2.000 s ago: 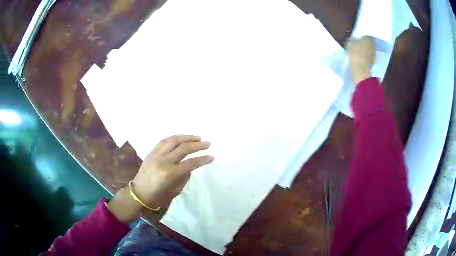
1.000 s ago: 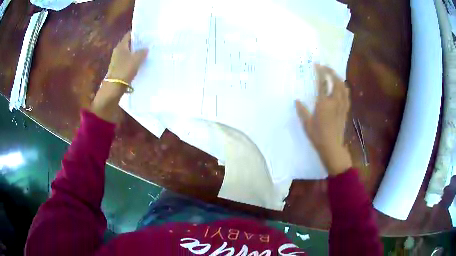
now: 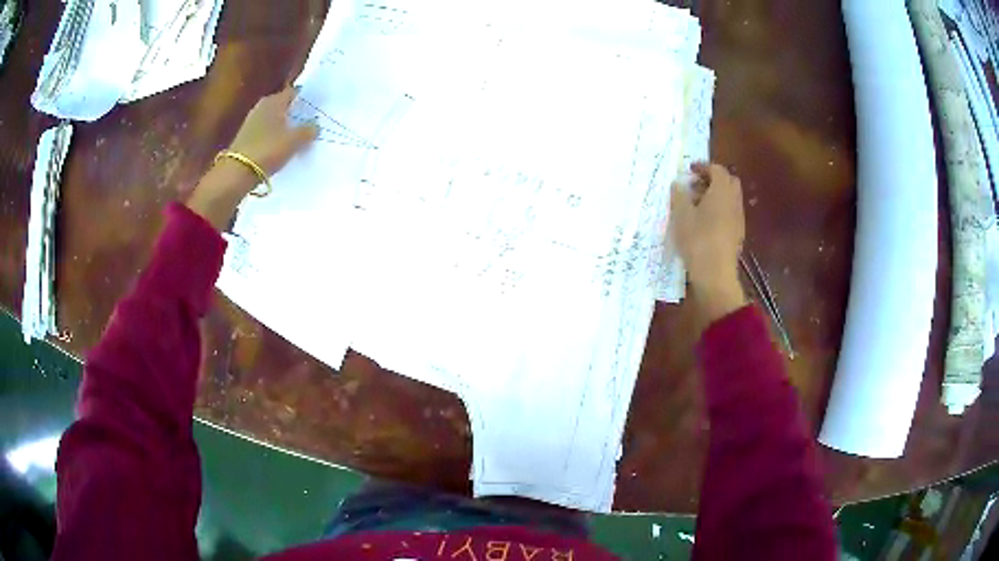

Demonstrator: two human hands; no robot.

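A stack of large white paper pattern pieces [image 3: 482, 219] lies on the reddish-brown table in front of me. The top piece has thin lines and handwritten marks, and a straight strip of it reaches down to the table's near edge. My left hand [image 3: 274, 134] is at the stack's left edge, with the fingertips on or around the edge. My right hand [image 3: 710, 225] is at the right edge, fingers curled, pinching the edge of the sheets. A yellowish edge shows beneath the top sheet near my right hand.
A thick white paper roll [image 3: 893, 241] and a mottled roll [image 3: 966, 252] lie at the right. Thin dark sticks [image 3: 769, 301] lie beside my right wrist. Pattern bundles [image 3: 99, 66] and a narrow strip bundle [image 3: 46, 230] lie at the left. The table's curved edge [image 3: 296, 450] runs nearest me.
A lined white piece now covers the stack, where a curved cream piece showed at the lower end before. My right hand has shifted slightly left and now pinches the right edge.
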